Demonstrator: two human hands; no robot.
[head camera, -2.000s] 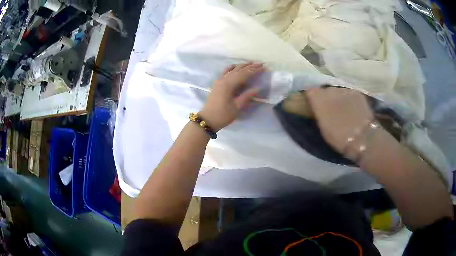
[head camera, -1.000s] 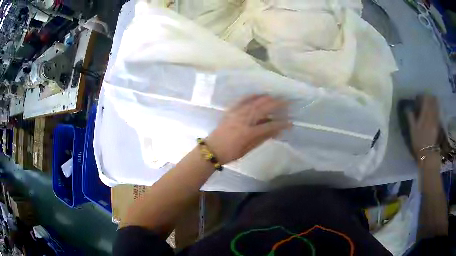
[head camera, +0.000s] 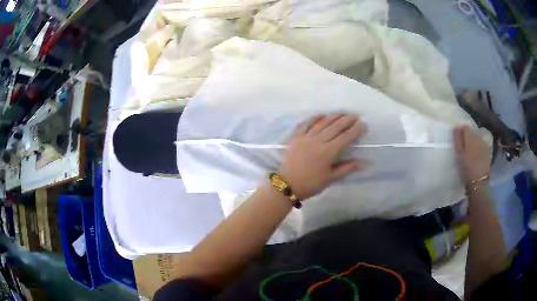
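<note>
The white garment (head camera: 259, 100) lies over the black sleeve board (head camera: 147, 143), whose rounded left end shows bare. A straight bright seam runs along the cloth above the board. A small bright white rectangle (head camera: 415, 128), possibly a care label, is at the seam on the right. My left hand (head camera: 321, 154) lies on the cloth over the seam, fingers apart. My right hand (head camera: 469, 154) is at the right end of the cloth, slightly blurred, with the cloth edge at its fingers. The iron (head camera: 489, 117) is at the right edge of the table, partly hidden behind cloth.
Cream cloth (head camera: 330, 35) is bunched at the far side of the pale pressing table (head camera: 159, 214). A grey flat plate (head camera: 412, 20) is partly under it. Blue bins (head camera: 79, 241) and a cardboard box (head camera: 154, 273) are at lower left. A sewing machine table (head camera: 50, 141) stands at left.
The garment has shifted right along the board, baring the board's left end. My right hand has left the iron and moved onto the cloth's right end. My left hand has stayed on the cloth.
</note>
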